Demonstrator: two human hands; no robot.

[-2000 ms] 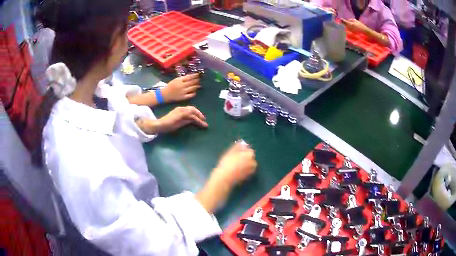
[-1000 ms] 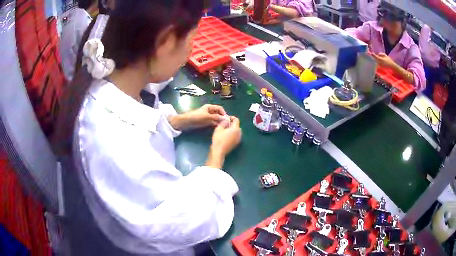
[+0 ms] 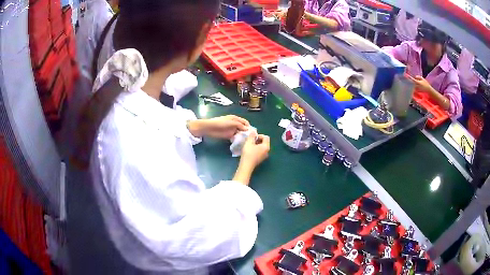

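Neither of my hands is in view. Nearest in front is a red tray at the lower right, holding rows of black devices clamped by silver bulldog clips. A small silver and dark object, too small to make out, lies on the green bench left of the tray. At the left, another person in a white smock holds a crumpled white wipe in both hands. What is inside the wipe is hidden.
A clear bottle with a red diamond label stands beside a row of small cylinders. Behind are a raised shelf with a blue bin and an empty-looking red tray. A person in pink sits at the far right.
The view has shifted, so the scene sits further right and lower. The other person's hands came together and now hold a white wipe. The small object now lies on the bench near the tray.
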